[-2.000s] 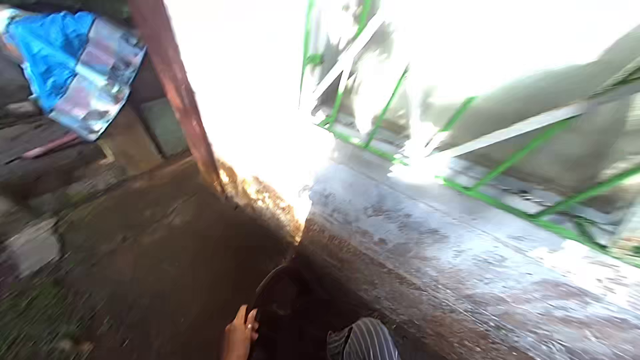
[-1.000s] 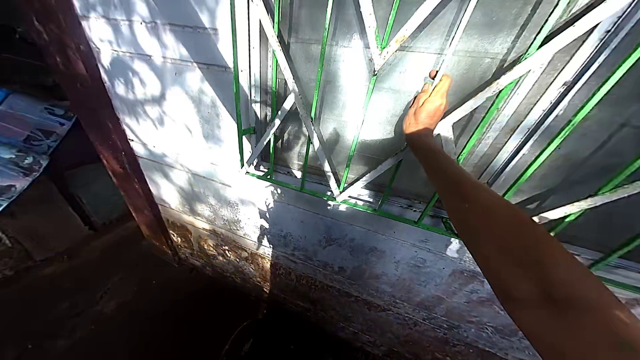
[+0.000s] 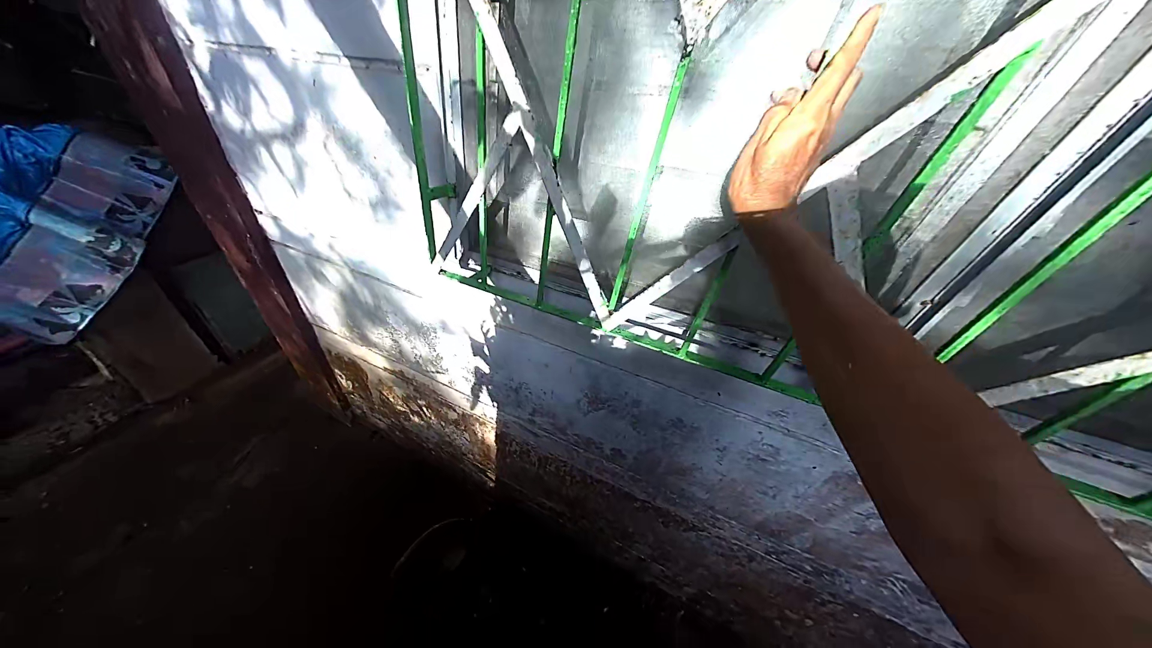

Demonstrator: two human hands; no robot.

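My right hand (image 3: 792, 135) is raised in front of a metal window grille (image 3: 651, 180) painted green and white, its fingers stretched upward and nothing seen in its grasp. Whether the palm touches the grille or the grey pane (image 3: 621, 117) behind it, I cannot tell. The forearm crosses the grille from the lower right. My left hand is out of view.
Below the grille runs a stained, peeling painted wall (image 3: 648, 423). A dark red post (image 3: 216, 189) stands at the left, with a patterned plastic sheet (image 3: 81, 243) and a blue plastic bag (image 3: 31, 157) beyond it. The floor (image 3: 225, 522) lies in deep shadow.
Two seconds ago a hand was low near a dark round rim. The right hand, at the grille a second ago with fingers bent, now has them straighter. The view has swung toward the grille.
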